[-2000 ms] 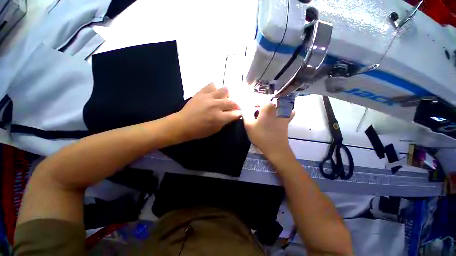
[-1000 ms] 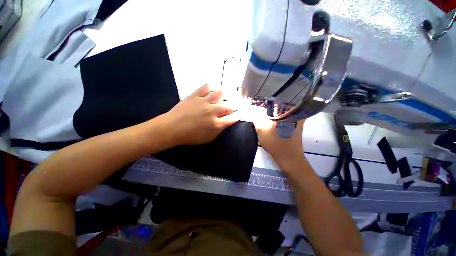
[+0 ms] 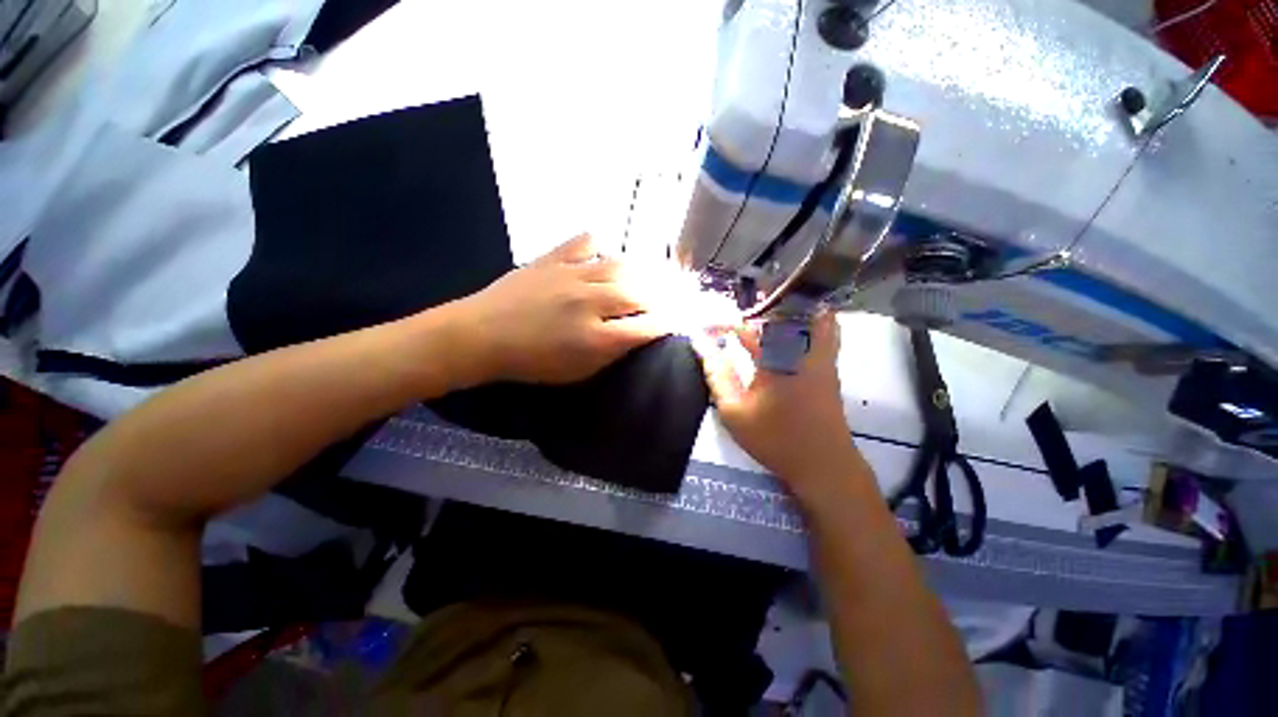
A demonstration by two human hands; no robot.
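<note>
The black fabric panel point(image 3: 372, 231) lies on the white table, left of the needle area, and its lower part hangs over the front edge. My left hand point(image 3: 561, 319) lies on the panel, fingertips at the bright needle area. My right hand point(image 3: 782, 406) is just right of it, fingers at the panel's corner beside the small grey block point(image 3: 785, 346). Glare hides the fingertips, the needle and what the fingers pinch. The sewing machine point(image 3: 981, 154) with blue stripe stands over the work at upper right.
Black shears point(image 3: 942, 469) lie right of my right hand. Black offcuts point(image 3: 1054, 451) lie further right. Pale grey pieces with black strips point(image 3: 133, 259) are piled at left. A scale band point(image 3: 561, 476) runs along the table's front edge. A red basket point(image 3: 1217, 56) is at upper right.
The camera view has shifted slightly. Both hands stay at the needle area, and the right hand's fingers sit a little differently beside the grey block. The black panel has hardly moved.
</note>
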